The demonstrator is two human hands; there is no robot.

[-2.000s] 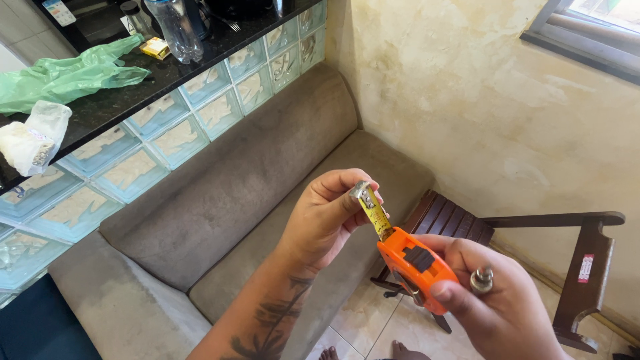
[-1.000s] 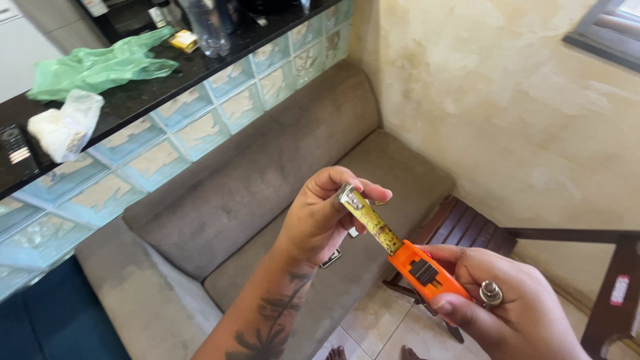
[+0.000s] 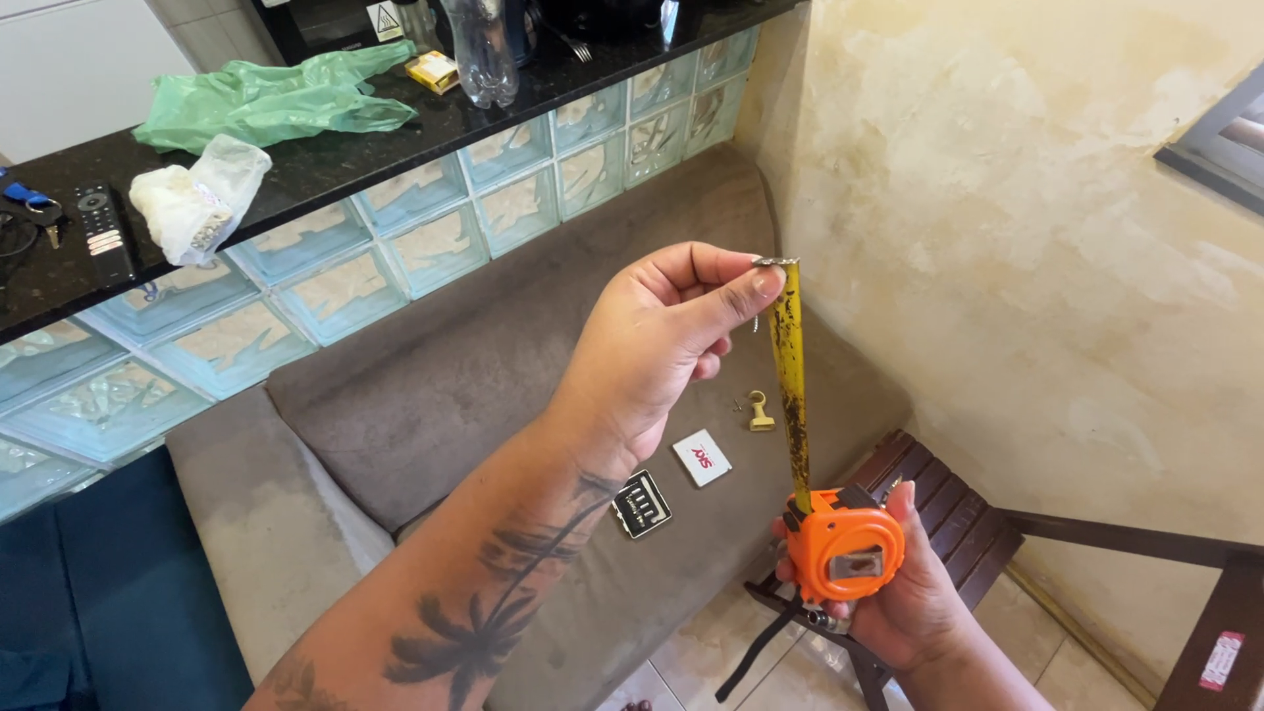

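Note:
My left hand (image 3: 681, 326) pinches the metal end hook of a worn yellow tape blade (image 3: 790, 375) between thumb and fingers. The blade runs down, nearly upright, into the orange tape measure case (image 3: 847, 545), which my right hand (image 3: 904, 592) holds. A black strap (image 3: 758, 647) hangs below the case, and a small metal part shows under it by my right palm. On the grey sofa seat behind lie a cream plastic bracket (image 3: 759, 411), a white card-like item (image 3: 702, 458) and a small black case of bits (image 3: 642, 505).
A dark stone counter (image 3: 326, 188) on glass blocks holds a green plastic bag (image 3: 267, 99), a clear bottle (image 3: 481, 59), a remote control (image 3: 103, 232) and a white bag (image 3: 202, 197). A dark wooden slatted chair (image 3: 948, 513) stands at the right by the wall.
More of the tape blade is out of its case, and my hands are farther apart. The case has turned so that its side faces the camera.

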